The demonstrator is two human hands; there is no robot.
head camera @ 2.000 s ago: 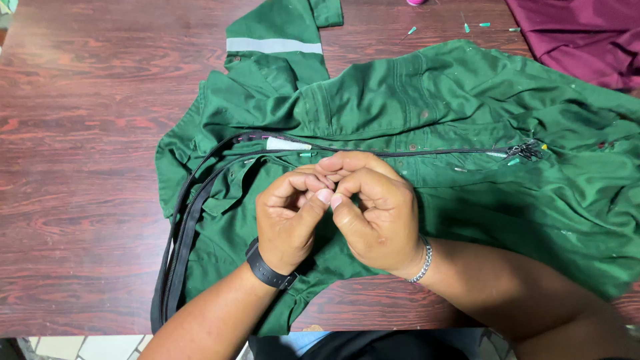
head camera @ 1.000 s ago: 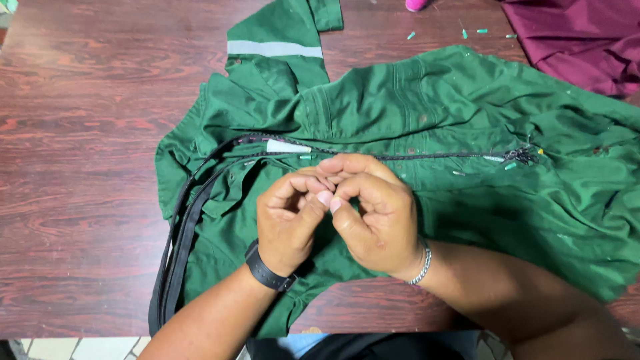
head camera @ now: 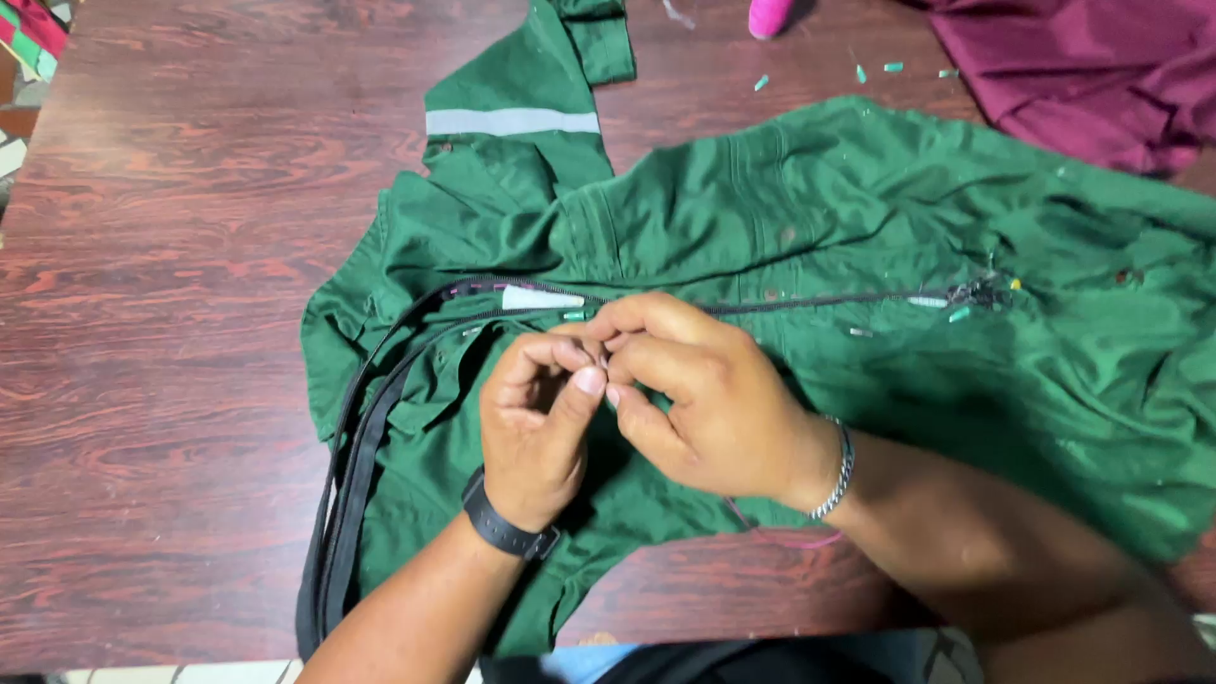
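Note:
A green work garment (head camera: 684, 228) with a pale reflective strip (head camera: 513, 123) on its sleeve lies spread over the table. Along its middle runs a black zipper (head camera: 817, 302), whose loose tape bends down at the left past the garment's edge. Pink stitches show on part of the tape. My left hand (head camera: 541, 418) and my right hand (head camera: 703, 389) meet above the garment, thumbs and fingertips pinched together. Whatever is between the fingertips is too small to tell. A pink thread (head camera: 793, 543) shows below my right wrist.
Maroon fabric (head camera: 1054, 76) lies at the top right. Near it are several small green pieces (head camera: 893, 67) and a bright pink object (head camera: 768, 17). A tangle of dark thread (head camera: 983, 290) sits on the garment at the right. The wood-patterned tabletop (head camera: 171, 332) extends to the left.
A pink thread now shows below my right wrist, where the earlier frames show none. My hands stay pinched together in about the same place.

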